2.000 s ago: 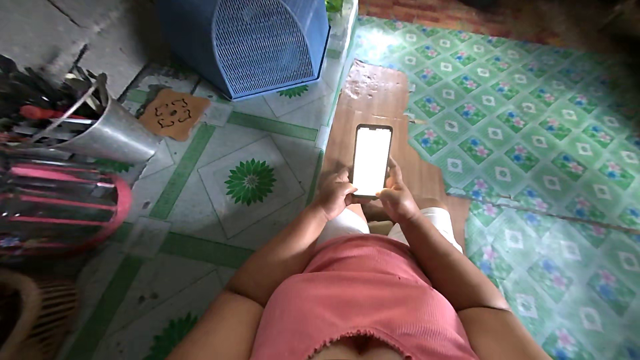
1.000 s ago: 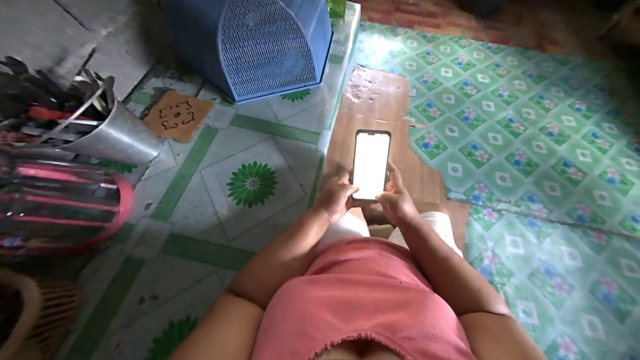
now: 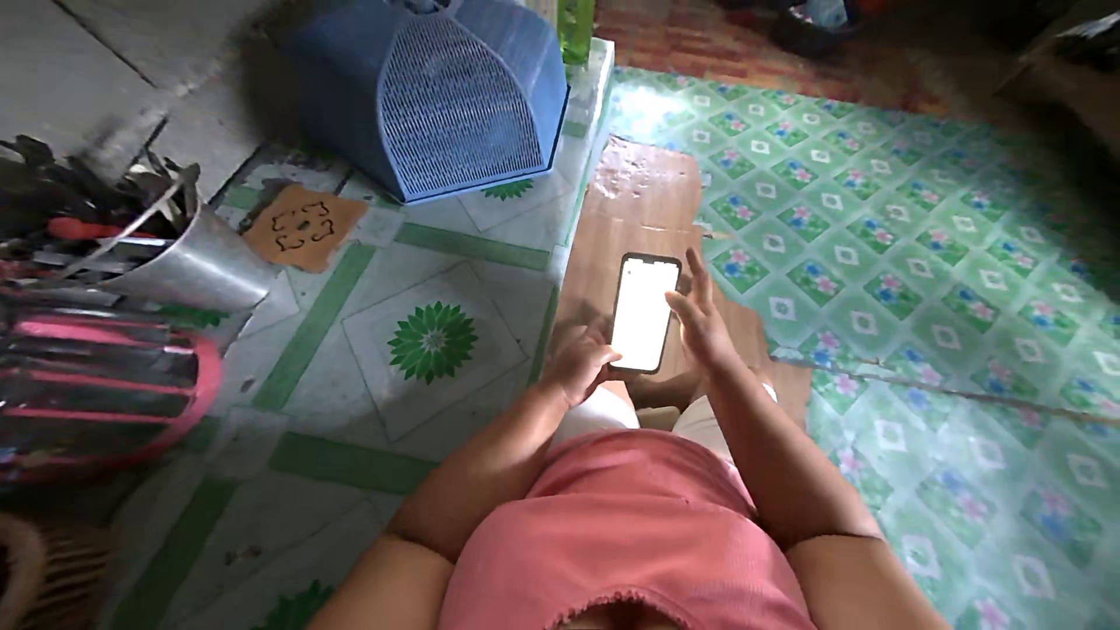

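Observation:
A smartphone [image 3: 646,313] with a bright white screen is held upright above my lap. My left hand [image 3: 579,361] grips its lower left corner, the thumb over the bottom edge of the screen. My right hand [image 3: 700,319] is at the phone's right side, its thumb over the right edge of the screen and its other fingers extended and apart from the phone. Whether those fingers bear any of its weight cannot be told.
A blue plastic ribbed cover [image 3: 459,109] stands on the tiled ledge [image 3: 455,245]. To the left are a metal container [image 3: 197,262] of utensils, a brown patterned mat [image 3: 304,226] and a pink rack [image 3: 206,385]. Patterned green floor covering [image 3: 875,236] lies at right.
My right hand has moved up along the phone's right side, and its fingers have spread away from the lower corner. My left hand keeps its hold.

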